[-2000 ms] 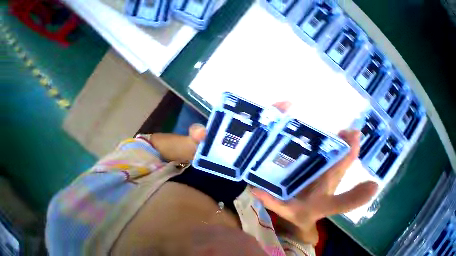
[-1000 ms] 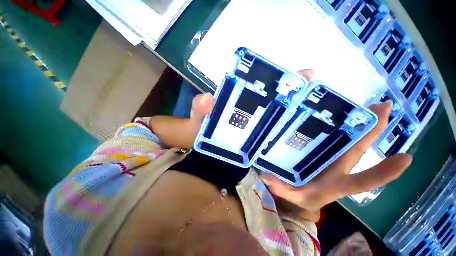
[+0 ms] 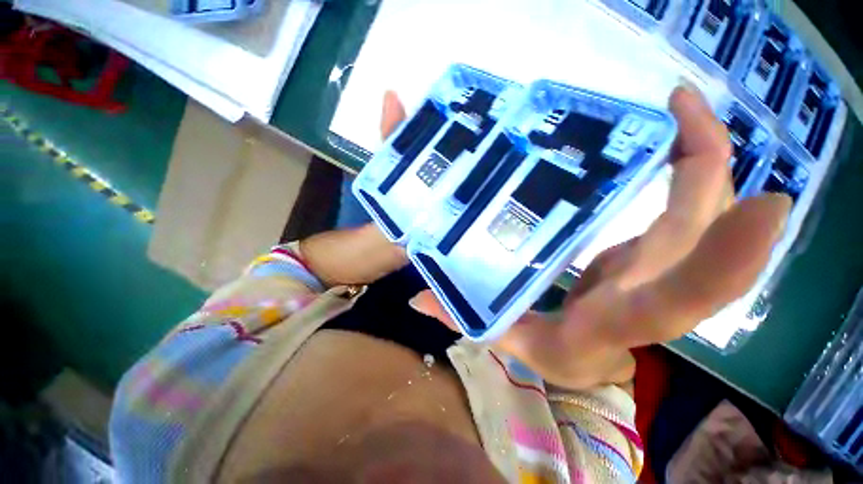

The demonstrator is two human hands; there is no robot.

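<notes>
Two light-blue plastic housings are held side by side, open faces up, tilted, with their long edges touching. The left housing (image 3: 433, 170) is in my left hand (image 3: 352, 248), whose wrist and a fingertip show at its left side; the rest is hidden beneath it. The right housing (image 3: 512, 228) is in my right hand (image 3: 620, 293), with fingers along its right side and a fingertip at its lower edge. Each shows black strips, a black patch and a small dotted grey patch. Behind them lies a bright white sheet (image 3: 454, 36).
Housings in a clear tray (image 3: 757, 59) stand in rows at the upper right. Clear stacked trays (image 3: 833, 388) are at the right edge. White sheets (image 3: 203, 71) with a loose housing (image 3: 216, 8) are at the upper left. A cardboard box (image 3: 222, 189) and red stool (image 3: 61, 71) are at left.
The two housings are tilted further, with the right one raised and turned towards the left. My right hand has risen and appears larger. The view has shifted slightly.
</notes>
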